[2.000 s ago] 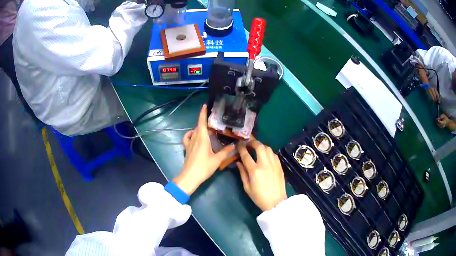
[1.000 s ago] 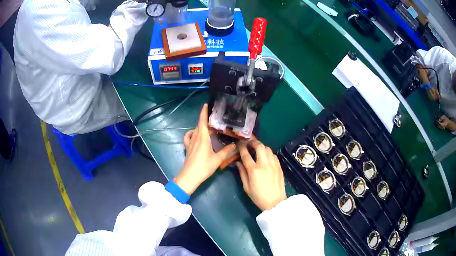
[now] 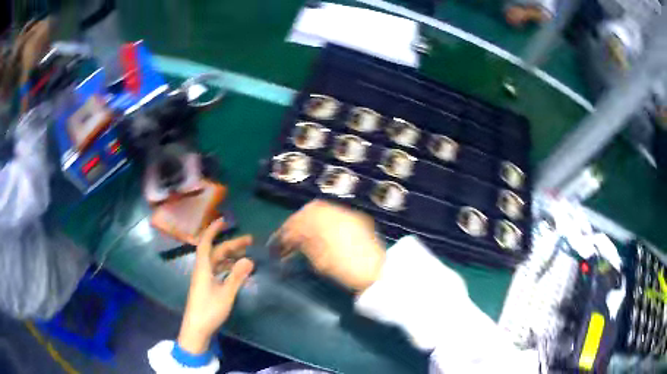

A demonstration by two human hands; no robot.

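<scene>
The view is blurred. My left hand (image 3: pixel 212 292) is beside the press, fingers apart, with nothing seen in it. My right hand (image 3: pixel 333 241) is at the near edge of the black parts tray (image 3: pixel 439 226), fingers curled; a dark blur shows at its fingertips, and I cannot tell whether it holds something. The toggle clamp press (image 3: pixel 157 128) stands at the left with its red handle (image 3: pixel 130 67) upright. The orange-brown nest with a pale top (image 3: pixel 186 213) shows in front of the pressing head. Several round watch cases (image 3: pixel 351 147) lie in tray pockets.
A blue control box (image 3: pixel 110 157) bearing a similar block stands left of the press, near a person's white sleeve. White paper (image 3: pixel 358 31) lies beyond the tray. At the right are a black device with a yellow label (image 3: pixel 591 340) and another filled tray (image 3: pixel 647 299).
The view has swung right, so the press now shows at the left. Both hands have left the press front; the left has opened and the right has moved to the tray edge. The nest shows uncovered.
</scene>
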